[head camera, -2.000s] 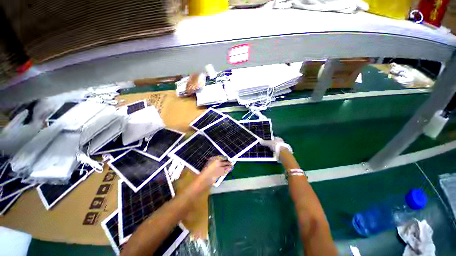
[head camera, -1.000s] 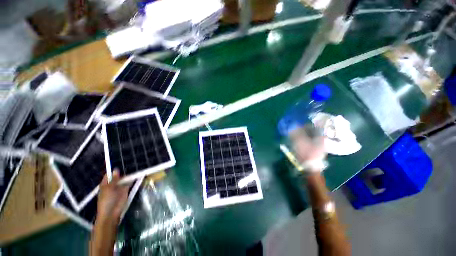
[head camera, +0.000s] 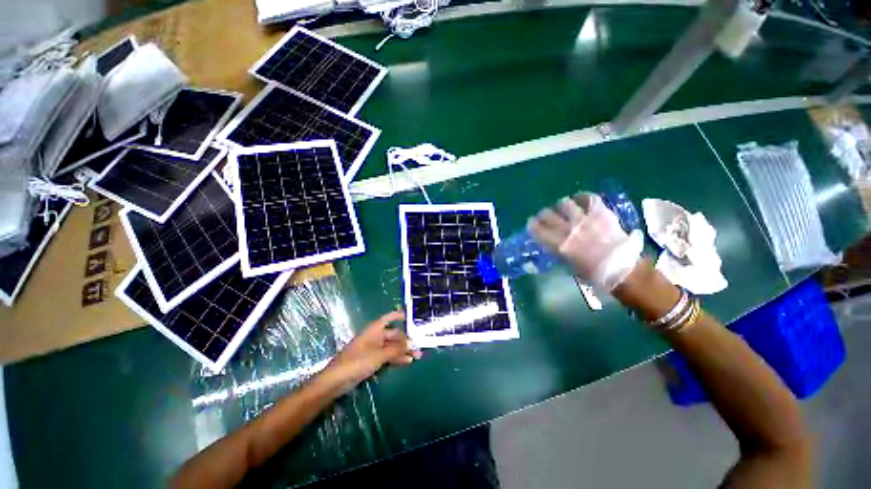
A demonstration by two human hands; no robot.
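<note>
A white-framed solar panel (head camera: 454,277) lies face up on the green bench, its white cable (head camera: 420,158) at its top edge. My bare left hand (head camera: 380,344) is at its lower left corner, fingers at the frame; I cannot tell if they grip it. My gloved right hand (head camera: 590,241) is closed around a clear bluish bottle (head camera: 530,256), tilted so that its blue cap is over the panel's right part. A crumpled white cloth (head camera: 697,253) lies right of the bottle, and a thin pale strip (head camera: 589,294) lies below my right hand.
Several solar panels (head camera: 298,205) overlap at the left on brown cardboard (head camera: 57,329). White wrapped packets (head camera: 143,91) are piled at upper left. Clear plastic bags (head camera: 286,368) lie at the front edge. A ribbed pack (head camera: 785,205) lies at right, above a blue stool (head camera: 797,339). A grey post (head camera: 673,72) rises at upper right.
My right hand has taken hold of the bottle and brought it left, tilted, over the panel. My left hand has moved right from the panel pile to the single panel's corner.
</note>
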